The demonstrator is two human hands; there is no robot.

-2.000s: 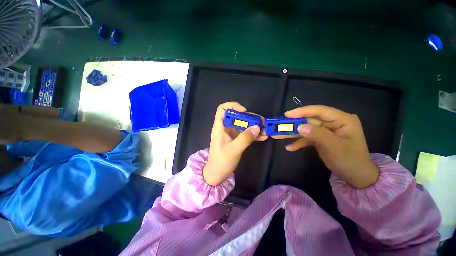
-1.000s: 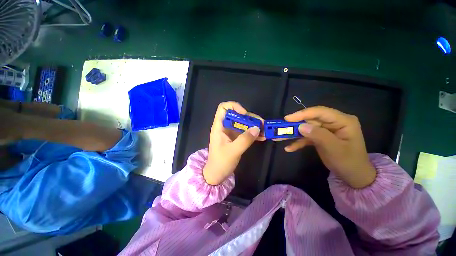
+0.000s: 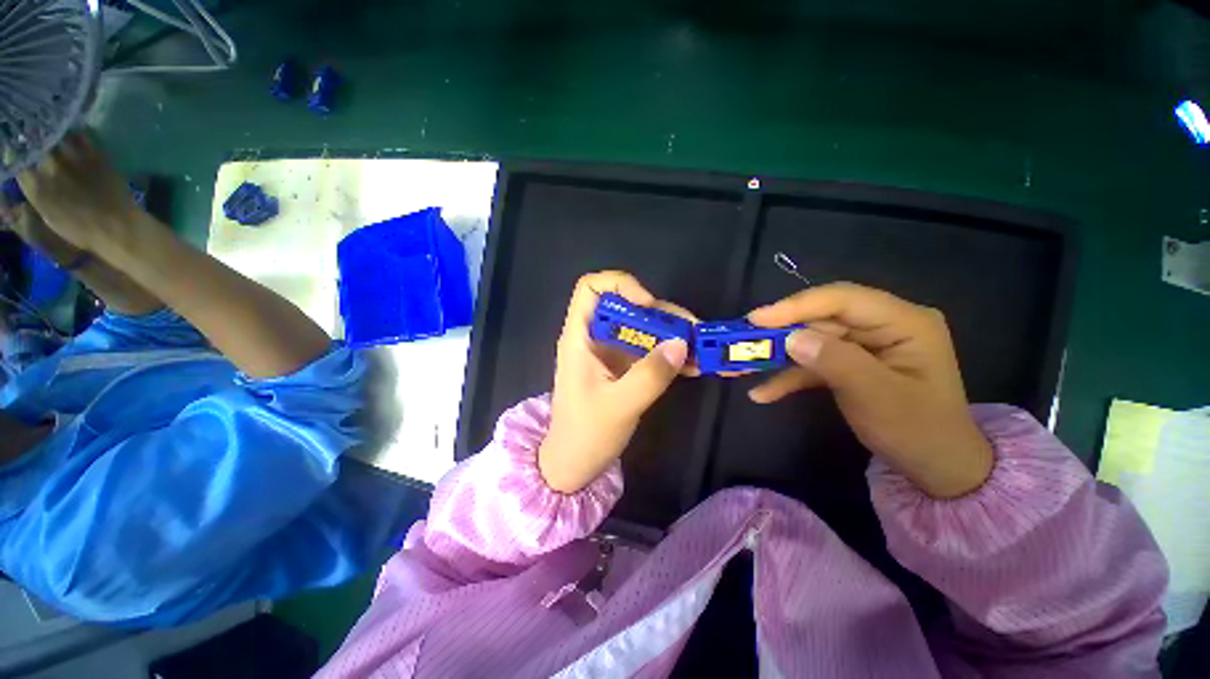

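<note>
My left hand (image 3: 604,378) is shut on a blue mini camera unit (image 3: 634,322) with a yellow window, its thumb on the unit's right end. My right hand (image 3: 882,365) grips a second blue unit (image 3: 743,349) by its right end; this one has a pale yellow window. The two units are held end to end above the middle divider of the large black two-section tray (image 3: 752,246). A small pale wire loop (image 3: 790,267) lies in the tray's right section, just beyond my right fingers.
A blue parts bin (image 3: 405,279) and small blue pieces (image 3: 250,203) are on the white mat (image 3: 285,265) at left. A person in blue (image 3: 199,464) reaches near the fan (image 3: 40,80). Two blue pieces (image 3: 321,89) lie behind. Paper slips (image 3: 1168,464) are at right.
The neighbour's arm has lifted away from the bench's left edge and reaches up towards the fan. My hands stay nearly in place; the two units are tilted slightly differently.
</note>
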